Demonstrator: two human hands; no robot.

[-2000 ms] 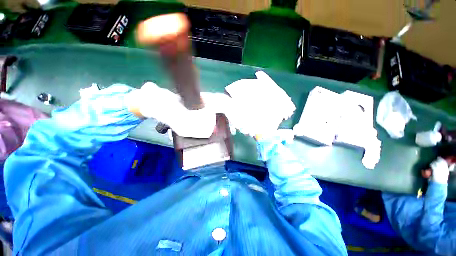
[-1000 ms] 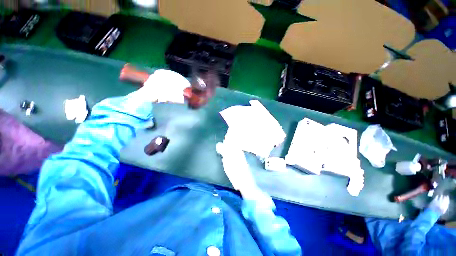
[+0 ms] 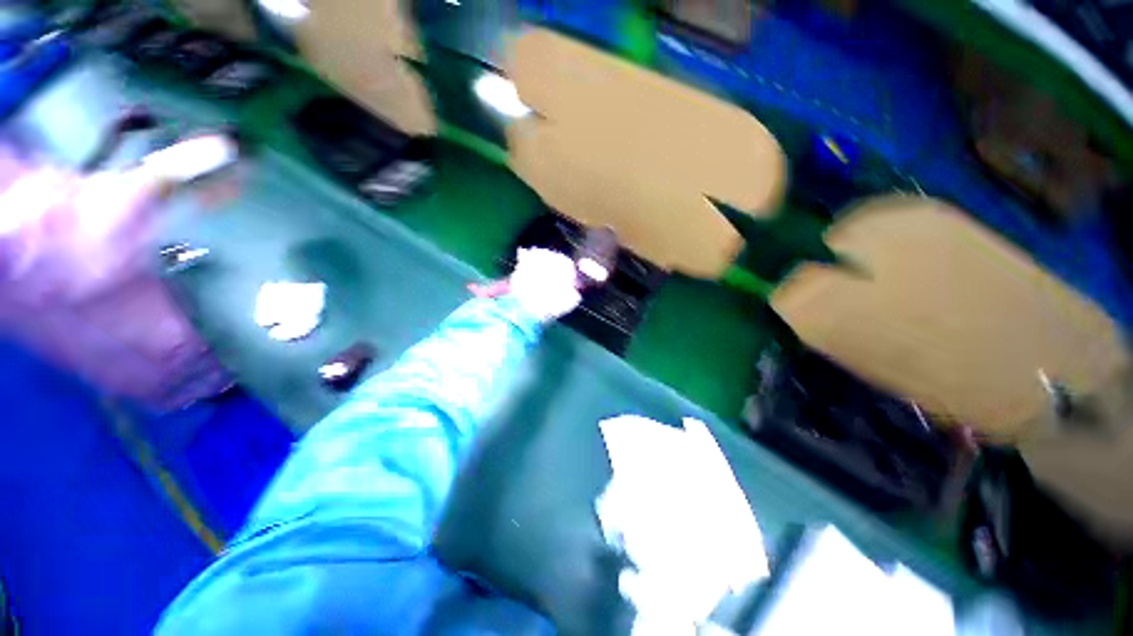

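Observation:
My left hand (image 3: 544,283), in a white glove, is stretched out to the ledge behind the bench. It is closed around the brown handheld appliance (image 3: 596,257), whose dark head shows past the fingers and whose copper handle end shows on the other side. The appliance is blurred and over a black retail box (image 3: 611,311) with a tan lobed flap behind it. A crumpled white sheet (image 3: 683,497) lies on the green bench at lower right. My right hand cannot be clearly told apart from the white shapes at the bottom edge.
A small dark attachment (image 3: 345,368) and a white wad (image 3: 291,308) lie on the bench. White packs (image 3: 857,590) are at lower right. More black boxes (image 3: 845,410) stand on the green ledge. A person in a pink sleeve (image 3: 106,280) works at the left.
The view has swung left and tilted. My left hand has carried the appliance from over the bench to the black box on the ledge. The box's tan flap now shows.

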